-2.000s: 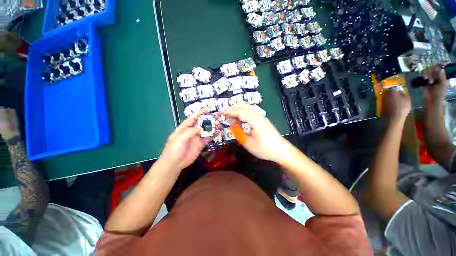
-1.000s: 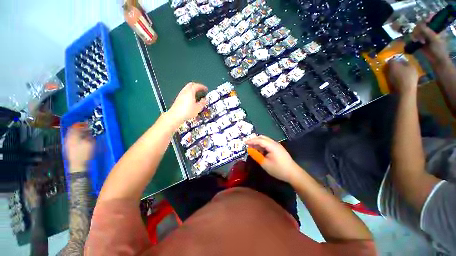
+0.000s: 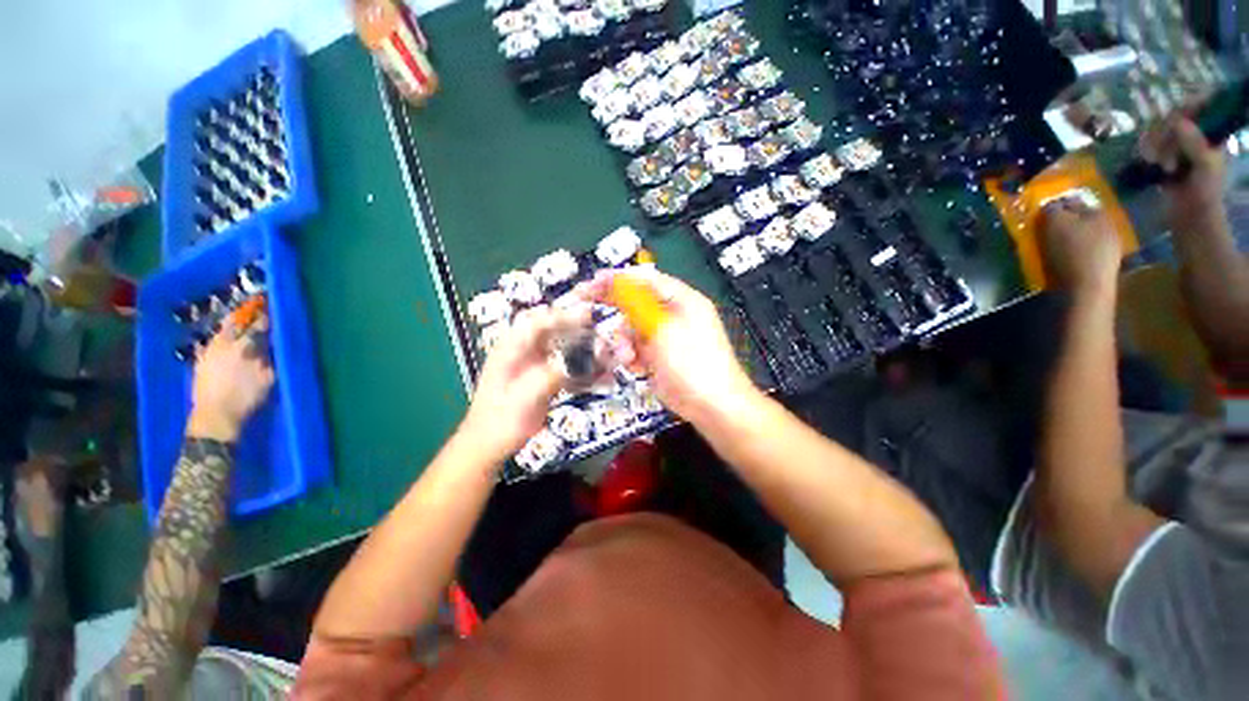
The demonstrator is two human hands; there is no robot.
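Observation:
My left hand (image 3: 527, 373) holds a small dark and whitish device module (image 3: 581, 359) above the parts tray. My right hand (image 3: 685, 342) holds the orange-handled hand tool (image 3: 637, 304) beside the module; its tip is hidden by my fingers. The two hands are close together, and the module is blurred. White modules (image 3: 553, 269) stand in rows on the black parts tray under my hands, which hide the middle rows.
Blue bins (image 3: 304, 411) with dark units stand at left, a tattooed arm (image 3: 192, 507) reaching into one. A partly filled black tray (image 3: 863, 288) and more module rows (image 3: 699, 103) lie right. A neighbour's hand is on an orange fixture (image 3: 1014, 219). A reddish bottle (image 3: 397, 52) is at the far edge.
My left hand has come back from the tray's far left corner with a module. My right hand has moved up and left with the orange tool to meet it.

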